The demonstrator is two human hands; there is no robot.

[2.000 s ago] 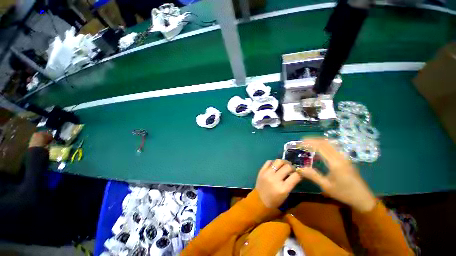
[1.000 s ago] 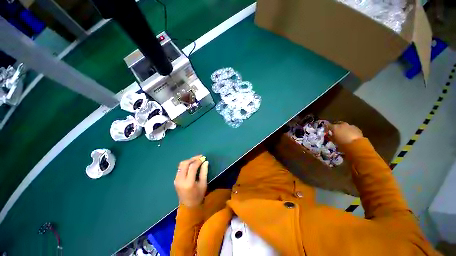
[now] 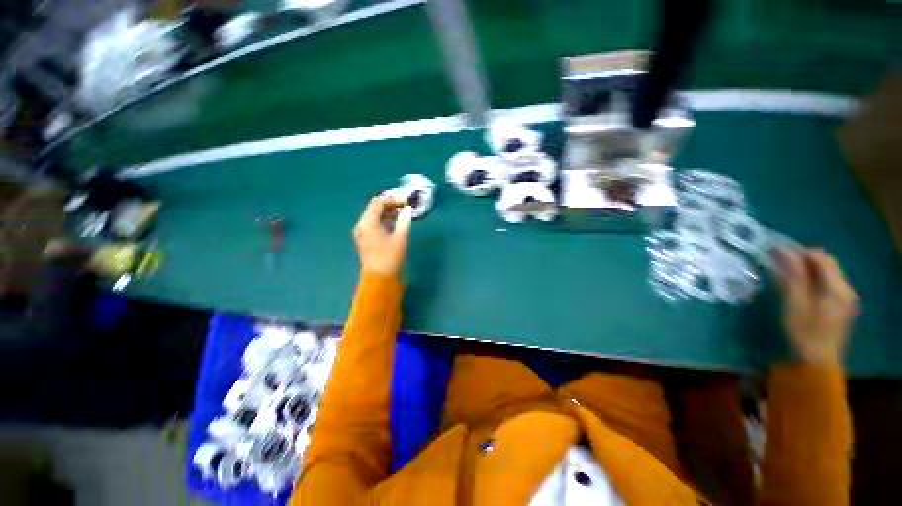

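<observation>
My left hand (image 3: 384, 235) is at the left edge of a single white housing (image 3: 419, 196) with a dark centre. A small yellow spot shows at its fingertips. Blur hides whether the fingers grip the housing. My right hand (image 3: 816, 301) is over the bench at the right edge of the pile of clear rings (image 3: 704, 242). A pale streak lies by its fingertips, too blurred to tell whether it holds something. Several more white housings (image 3: 527, 201) stand grouped left of the screw feeder (image 3: 618, 148).
The black screwdriver (image 3: 673, 59) hangs over the feeder. A spare board with red lead (image 3: 276, 234) lies at the left of the green bench. A blue bin (image 3: 213, 390) of housings is below the bench edge. A brown carton (image 3: 875, 148) is at far right. Another worker's tools (image 3: 148, 262) are far left.
The view has swung back left. My left hand has moved from the front bench edge to the single housing. My right hand has come out of the lower carton to beside the clear rings.
</observation>
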